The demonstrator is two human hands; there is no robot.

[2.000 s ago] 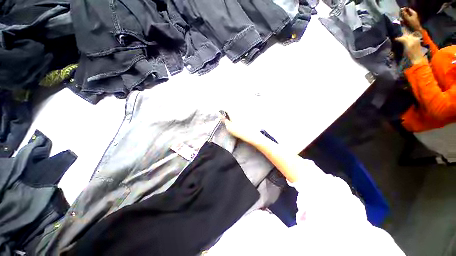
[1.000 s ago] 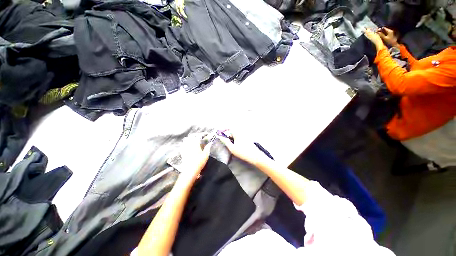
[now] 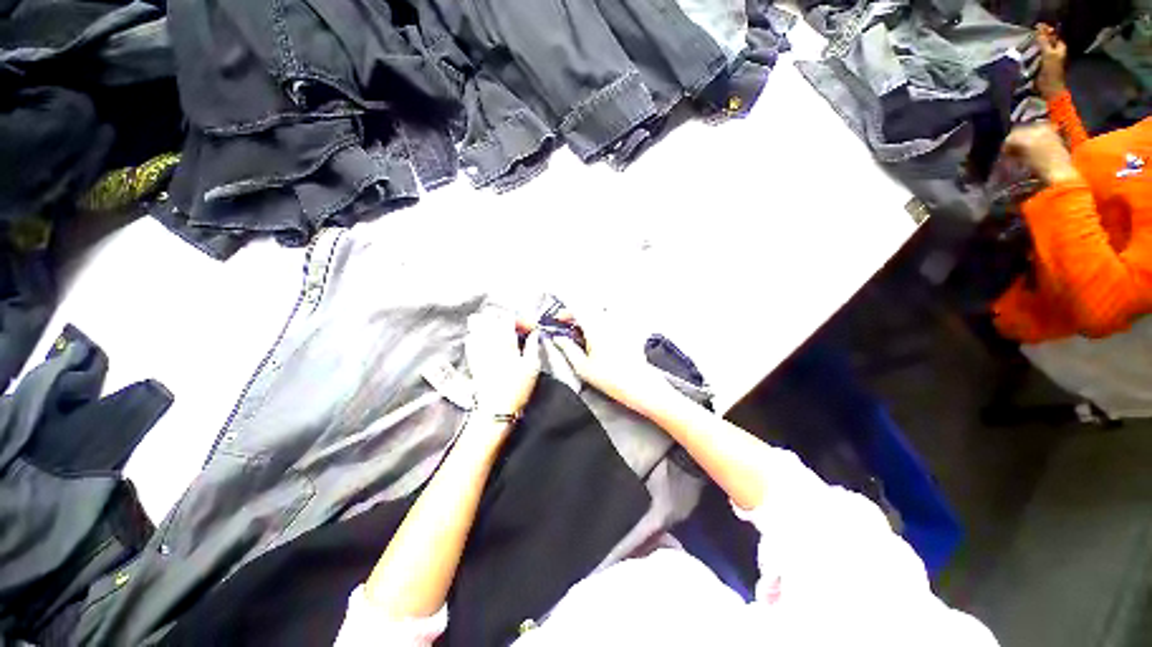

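A grey denim jacket [image 3: 379, 367] lies spread before me, pale inside, with a large black panel [image 3: 556, 506] over its lower part. My left hand [image 3: 503, 354] pinches the jacket at a seam near the armhole. My right hand [image 3: 571, 344] is beside it with fingertips closed on the same spot. A small dark tool seems to show at the right fingers, but it is too blurred to be sure. A white label [image 3: 447, 383] lies just left of my left hand.
Piles of dark jackets [image 3: 278, 114] lie along the far side, and another dark garment [image 3: 76, 468] lies at the left. A person in orange [image 3: 1086, 240] handles grey garments [image 3: 910, 89] at the far right. The white table's [image 3: 708, 215] edge runs down at the right.
My left hand, out of view two seconds ago, came in from below and holds the jacket beside my right hand. A dark piece near my right forearm shows larger. The view has shifted slightly.
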